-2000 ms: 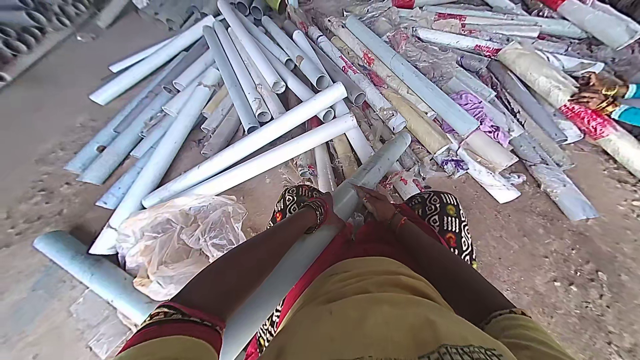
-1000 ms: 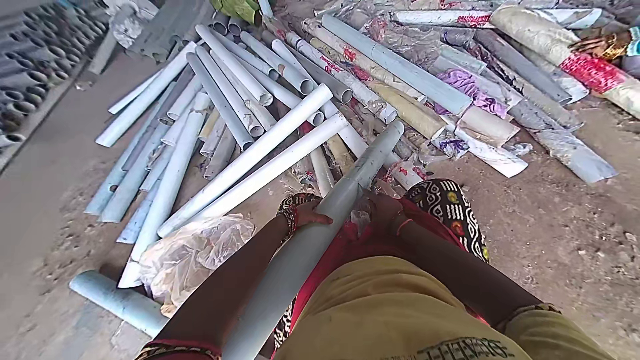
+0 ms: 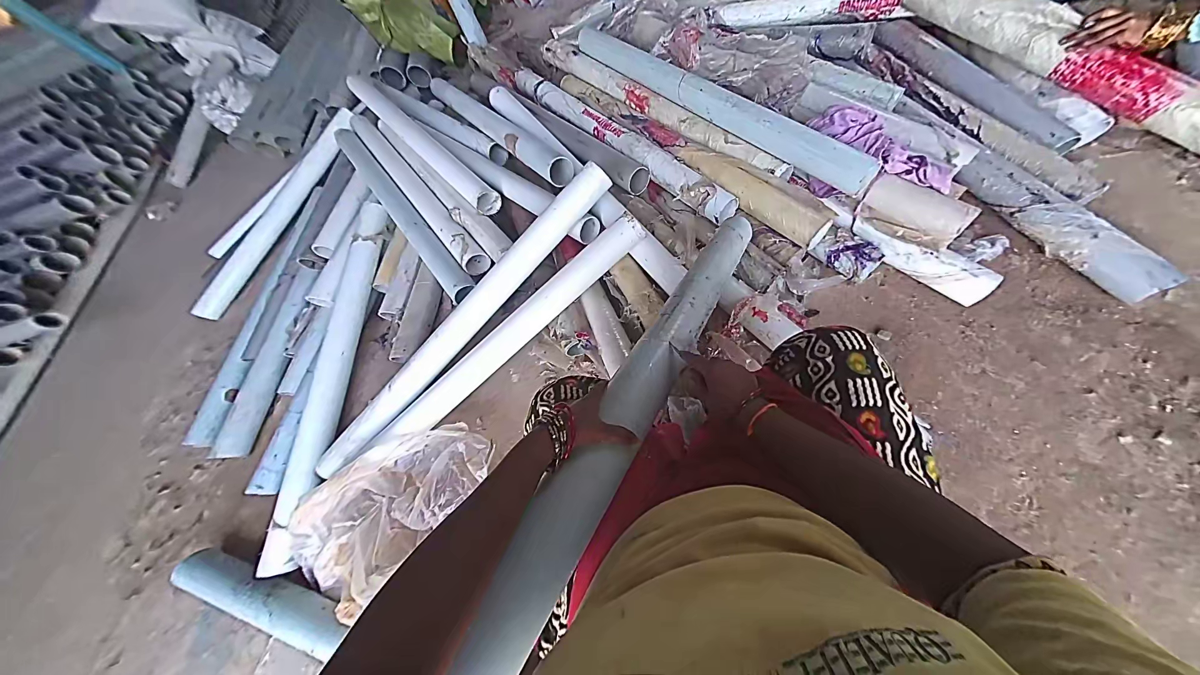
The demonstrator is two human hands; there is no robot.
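Note:
A long grey plastic pipe (image 3: 553, 534) slants across my lap, its far end pointing up and right. My left hand (image 3: 600, 419) is wrapped round it near the middle, partly hidden beneath it. Beside the pipe's right side, my right hand (image 3: 717, 382) has its fingers closed on a bit of clear plastic film (image 3: 686, 414) at the pipe's surface. Beyond them, two white pipes (image 3: 469, 319) lie on top of a heap of grey and white pipes.
A crumpled plastic bag (image 3: 394, 506) lies left of my knees, near a short grey pipe (image 3: 262, 600). Wrapped pipes (image 3: 1059, 225) spread at the right, where another person's hand (image 3: 1111, 28) rests. Stacked pipes (image 3: 66, 206) stand far left.
The view has shifted, showing more of the stack at the left. Clear film now shows at my right hand. My left hand stays on the grey pipe.

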